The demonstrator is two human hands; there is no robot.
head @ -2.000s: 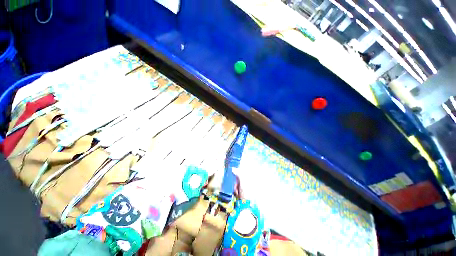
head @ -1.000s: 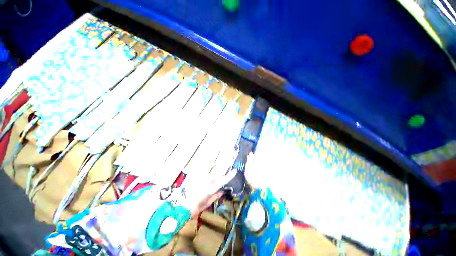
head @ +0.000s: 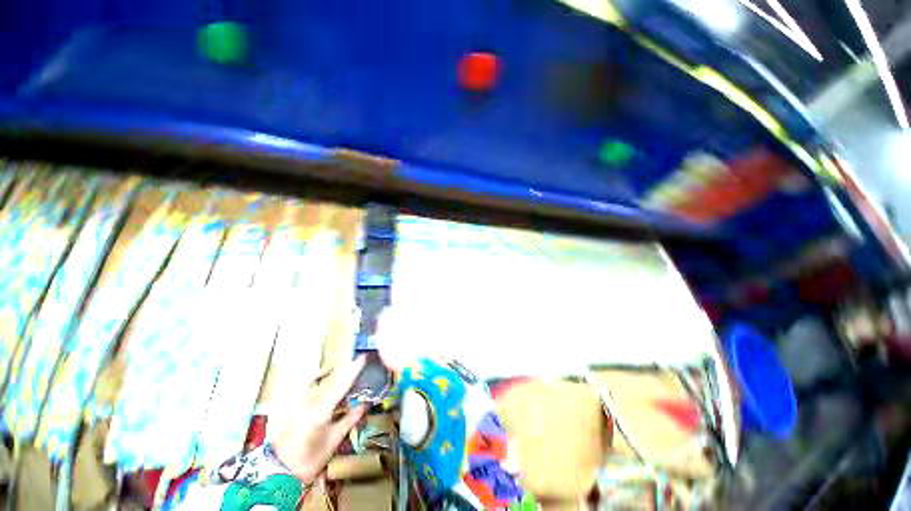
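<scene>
The dark cutting die (head: 374, 284) lies lengthwise across the pale printed sheet stack (head: 529, 299), its far end near the dark gap under the press. My left hand (head: 318, 424) is at the die's near end, with fingertips against its left side and the thumb below. My right hand (head: 393, 342) is a glaring white patch at the die's right side, above a blue patterned sleeve; its fingers cannot be made out. Left of the die the sheet is split by long cut lines. Brown layers (head: 549, 424) hang at the front edge.
The blue press front (head: 340, 90) runs behind the bed, with two green buttons (head: 223, 42) (head: 616, 153) and a red button (head: 479, 71). Thin offcut strips (head: 619, 424) hang at the front right. A blue round tub (head: 762, 379) stands beyond the bed's right end.
The view has swung right and levelled, bringing the blue tub into view. The die still lies across the sheet, now more upright in the picture. Both hands remain at its near end.
</scene>
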